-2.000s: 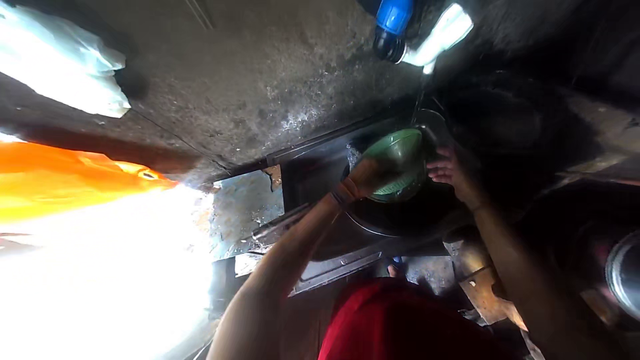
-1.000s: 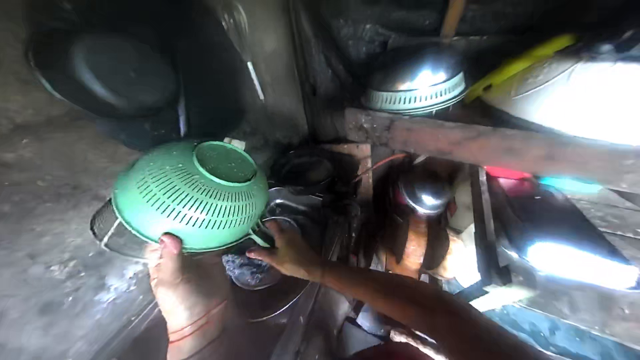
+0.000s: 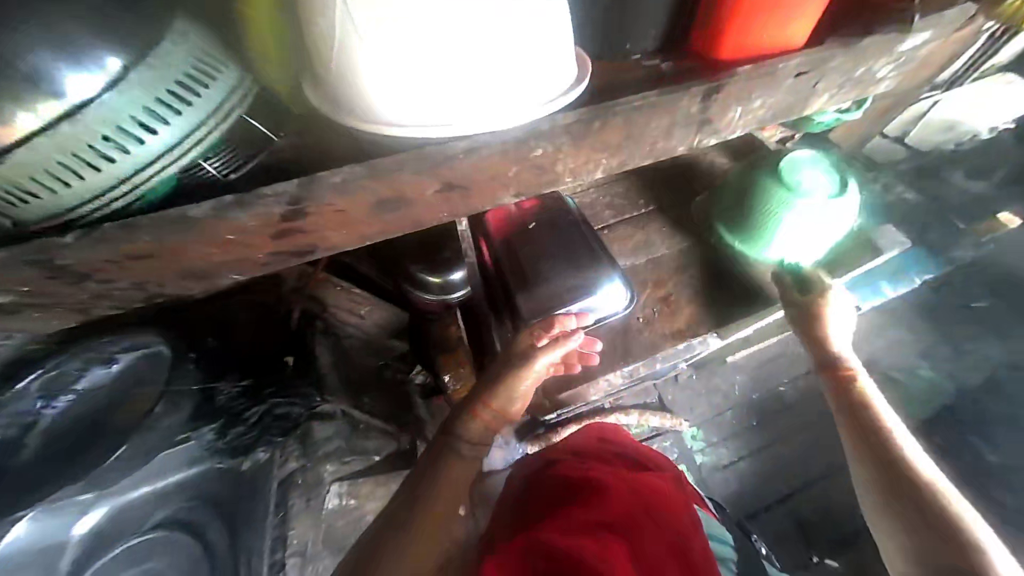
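On the right, my right hand grips the near rim of a green plastic colander, which is bottom up over the far end of a lower wooden shelf. Strong light falls on the colander, and whether it rests on the boards I cannot tell. My left hand holds nothing; its fingers are apart and lie at the near edge of a dark, shiny rectangular tray. Whether those fingers touch the tray is unclear.
A thick wooden beam crosses above the lower shelf. Over it stand a white tub, a red container and a slotted pale green basket with a metal bowl. A metal sink is at lower left.
The view has swung far to the right, from the sink to the shelves. Both hands were at the colander one second ago; now only my right hand holds it, and my left is off it.
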